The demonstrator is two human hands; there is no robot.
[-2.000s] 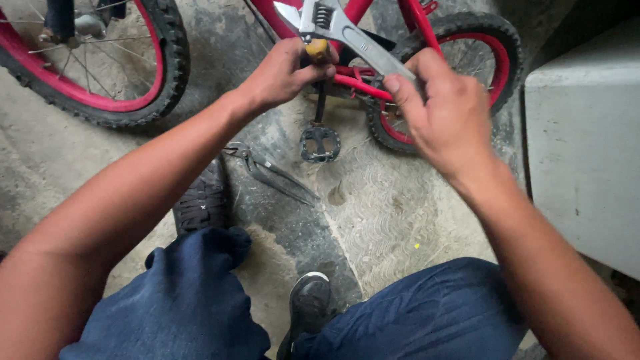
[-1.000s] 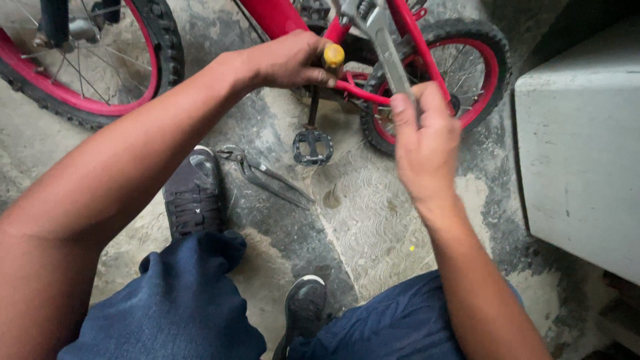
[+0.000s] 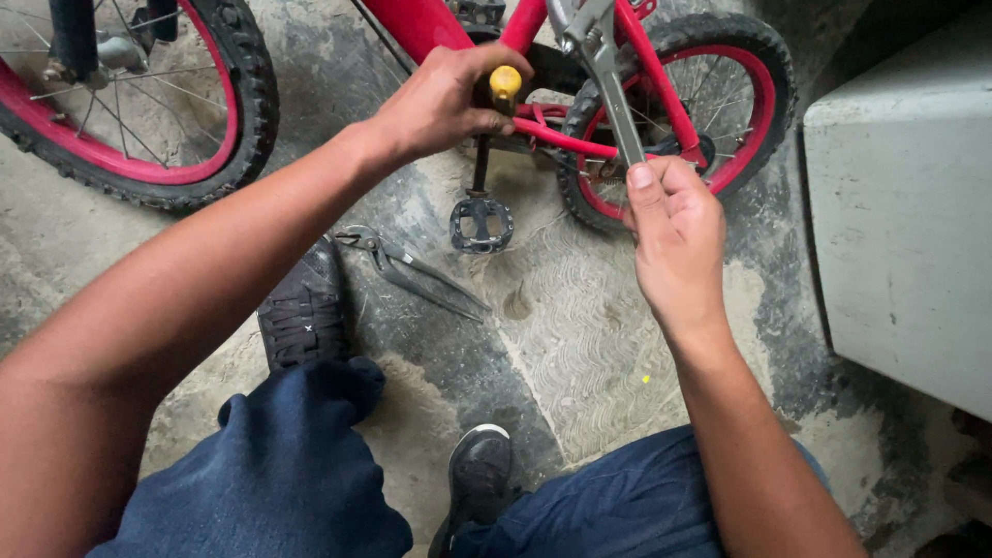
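Observation:
A small red bicycle [image 3: 418, 23] is at the top of the head view. My left hand [image 3: 457, 97] is closed around a yellow-ended tool handle [image 3: 505, 81], beside the frame near the crank; the rest of that tool is hidden. In my right hand [image 3: 673, 209] is the handle of a steel adjustable wrench [image 3: 616, 101], its head up at the frame tubes and partly cut off by the view's top edge. Below my left hand the crank arm ends in a black pedal [image 3: 481, 225]. Slip-joint pliers [image 3: 411, 271] lie on the concrete floor, left of the pedal.
The front wheel [image 3: 225, 101] is at the upper left, the rear wheel [image 3: 763, 101] right of the wrench. A pale grey box-like object [image 3: 899, 209] stands at the right. My black shoes [image 3: 306, 310] rest on the floor, one close to the pliers.
Since two seconds ago, the wrench has gone from across the top of my left hand to further right over the frame tubes, and my right hand has lowered relative to the bicycle.

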